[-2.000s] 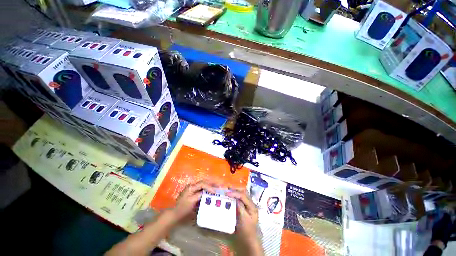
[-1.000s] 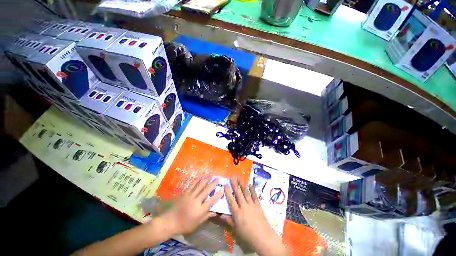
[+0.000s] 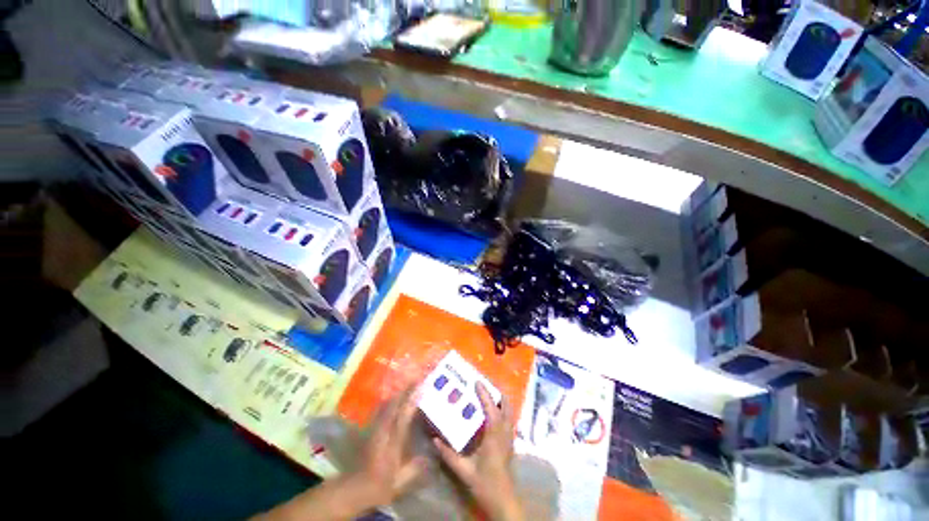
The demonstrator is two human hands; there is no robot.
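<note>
A closed white retail box with small coloured product pictures on its end face is held upright, slightly turned, over the orange-and-white printed cardboard. My left hand is on its left side. My right hand is on its right side and lower edge. Both hands are bare and somewhat blurred. The box's lower part is hidden between the hands. A tangled black accessory pile lies just beyond the cardboard, beside a crumpled clear plastic bag.
A tiered finished box stack stands at left on a yellowish printed sheet. Black plastic bags lie behind on blue. Open boxes line the right. Above runs a green-topped shelf with a metal jug and boxes.
A second ago my hands lay flat over the box with fingers spread. Now they grip its sides, and the box is turned with its printed end face showing. The view has shifted slightly.
</note>
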